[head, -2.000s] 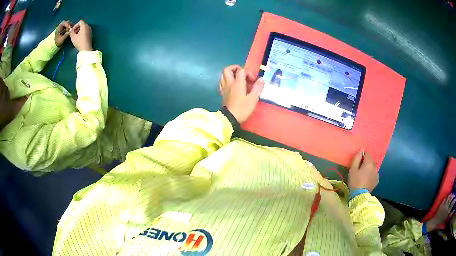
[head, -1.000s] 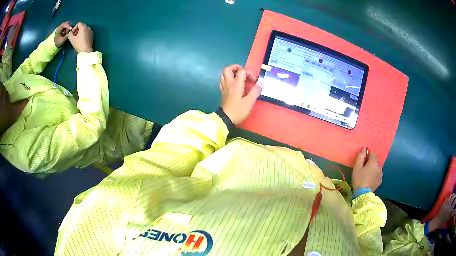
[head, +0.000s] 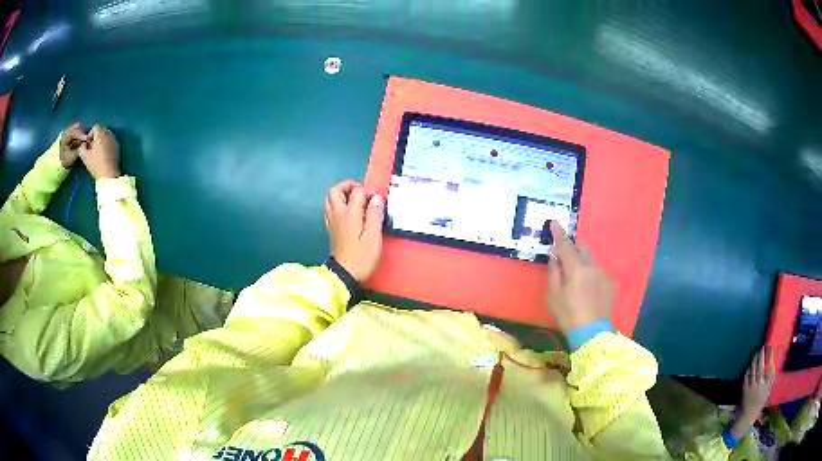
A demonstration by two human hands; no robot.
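Observation:
A lit tablet (head: 487, 185) with a black border lies on an orange-red foam pad (head: 622, 207). A small dark window with a bright picture shows in its lower right corner. My right hand (head: 581, 284) is over that corner, a finger extended at the screen; it appears to hold nothing. My left hand (head: 354, 230) rests at the tablet's left edge and the pad's left side, fingers bent; whether it holds something small is hidden. A red cord (head: 494, 396) hangs from my chest and loops toward my right sleeve.
The green surface (head: 243, 153) surrounds the pad. A small round white piece (head: 333, 65) lies beyond it. A person in a yellow smock (head: 72, 288) sits at the left, hands together. At the right edge another person's hand (head: 759, 383) touches an orange pad (head: 784, 315) with a tablet.
My right hand has moved from the pad's near right corner up to the tablet's lower right corner. The view has shifted, so the pad appears further left and lower.

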